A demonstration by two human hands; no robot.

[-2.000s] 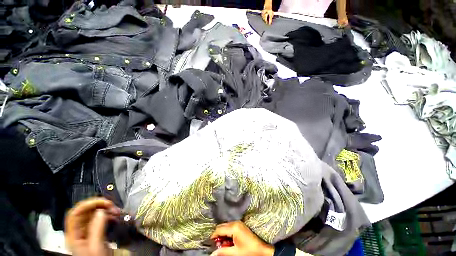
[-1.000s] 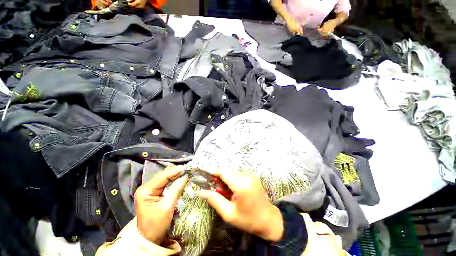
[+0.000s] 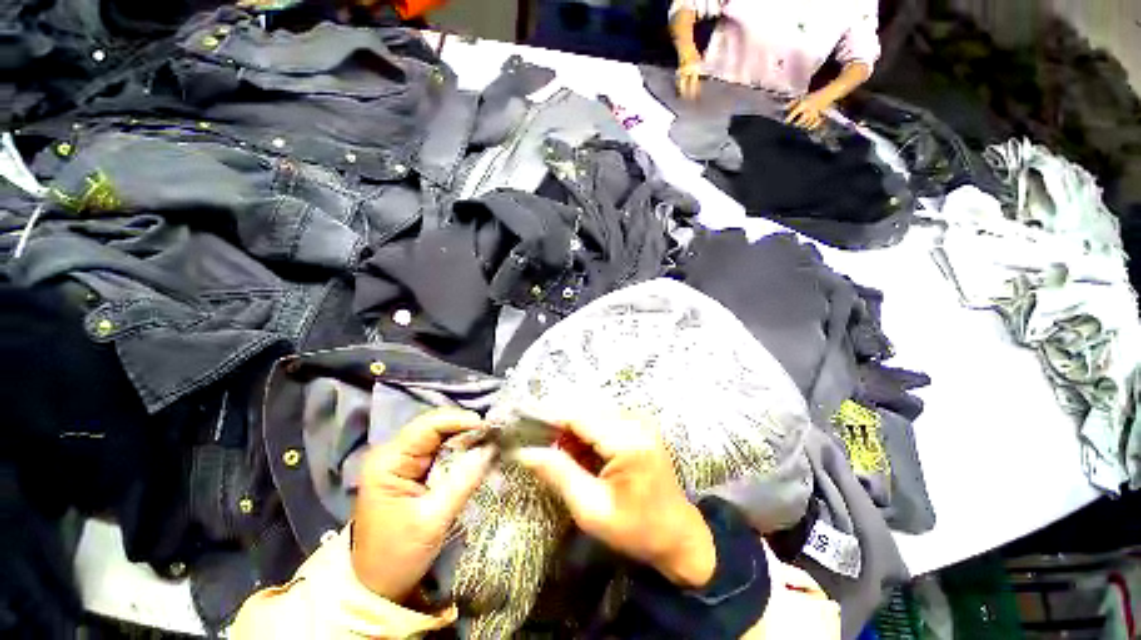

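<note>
The grey denim garment (image 3: 682,363) lies in front of me with its embroidered face up, pale and bright on top, with fanned yellow-gold threads. A fold of it is pinched up between my two hands. My left hand (image 3: 413,500) grips the fold from the left with thumb and fingers. My right hand (image 3: 619,488) meets it from the right, fingertips on the same fold; a small bit of red shows inside this hand, and the rest of what it holds is hidden. A white label (image 3: 831,548) shows at the garment's lower right.
Dark denim garments (image 3: 188,188) are heaped at the left and ahead. A person in a pink top (image 3: 782,44) handles a grey and black garment (image 3: 801,175) across the white table (image 3: 988,425). Pale garments (image 3: 1064,300) lie at the far right. A green basket (image 3: 982,600) is below the table edge.
My left hand came in from the lower left and my right hand rose, both onto a garment fold, which they still pinch. The person across the table has spread their hands apart on the cloth.
</note>
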